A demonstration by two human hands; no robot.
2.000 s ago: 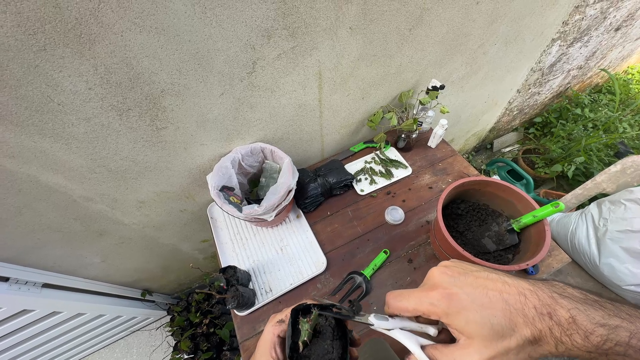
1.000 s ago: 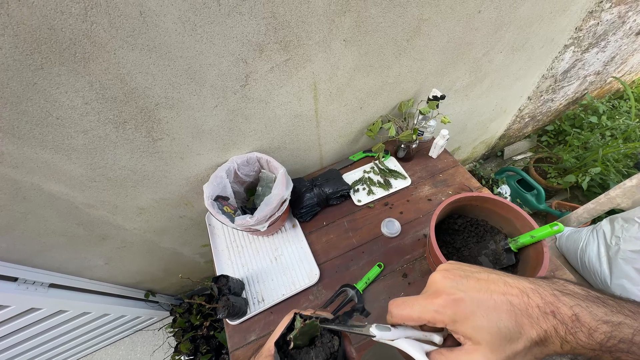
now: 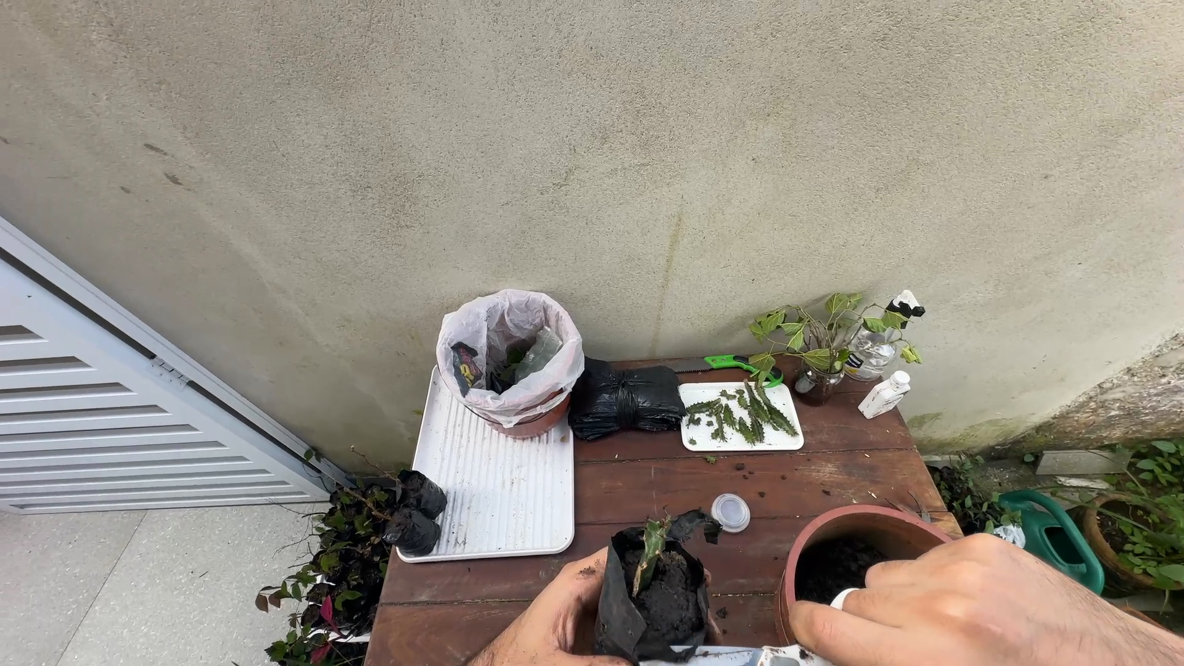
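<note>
My left hand (image 3: 555,618) holds a black plastic nursery bag (image 3: 622,592) of dark soil at the bottom centre. A small green cutting (image 3: 650,555) stands in the soil, and a flap of the bag's rim sticks out to the right. My right hand (image 3: 934,601) is closed on a white-handled tool (image 3: 786,656), whose front part lies low against the bag and is cut off by the frame edge. Behind that hand stands a terracotta-coloured pot (image 3: 803,546) with dark soil, partly hidden.
A white ribbed tray (image 3: 499,490) bears a bag-lined pot (image 3: 511,365) and small black bags (image 3: 413,527). Behind are a black plastic bundle (image 3: 627,400), a green-handled saw (image 3: 731,362), cuttings on a white tray (image 3: 742,442), a jar of stems (image 3: 819,381), a white bottle (image 3: 884,395) and a small lid (image 3: 731,512).
The view has shifted considerably. The bag now stands upright with its cutting in plain sight, and a rim flap sticks out. My right hand has kept hold of the white-handled tool.
</note>
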